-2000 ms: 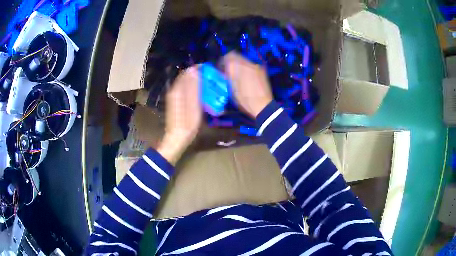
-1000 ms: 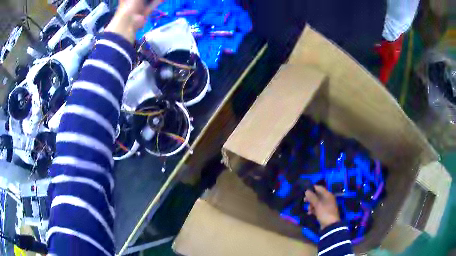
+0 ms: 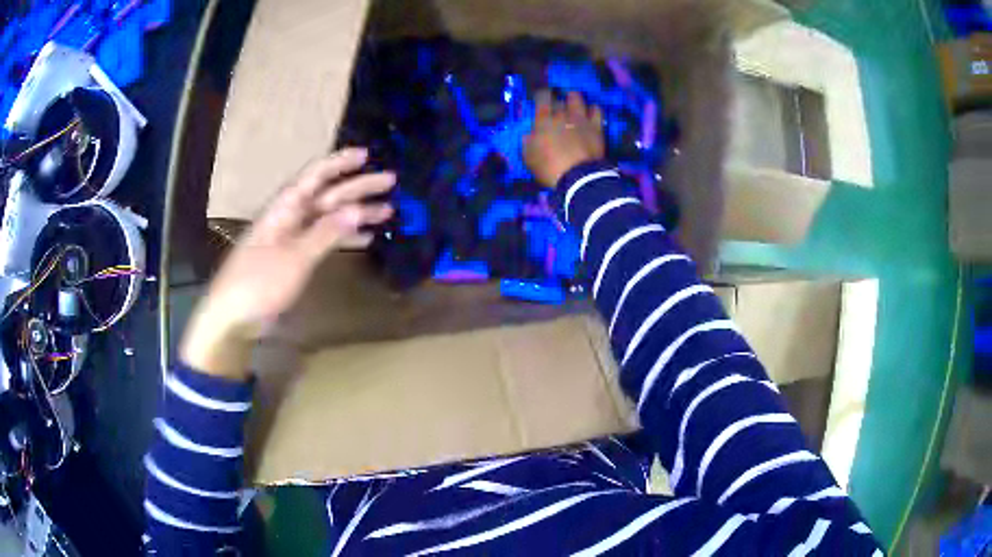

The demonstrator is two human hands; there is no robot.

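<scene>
A large open cardboard carton (image 3: 435, 403) stands in front of me, full of mixed blue and black parts (image 3: 495, 229) with some pink-purple strips. My right hand (image 3: 566, 136) is down among the parts, fingers bent over them; whether it grips one is hidden. My left hand (image 3: 299, 245) is over the carton's left side, its fingers apart and slightly blurred, with nothing seen in it. A flat blue part (image 3: 533, 291) lies at the near edge of the pile.
On the dark bench (image 3: 120, 403) at the left are white housings (image 3: 82, 261) with round black centres and loose wires. Blue parts (image 3: 120, 38) lie at the bench's far left corner. Carton flaps (image 3: 789, 326) stick out to the right over green floor (image 3: 897, 218).
The view swung to the bench and back to the carton. My left hand has come back from the blue parts on the bench to the carton. My right hand remains in the pile, farther in.
</scene>
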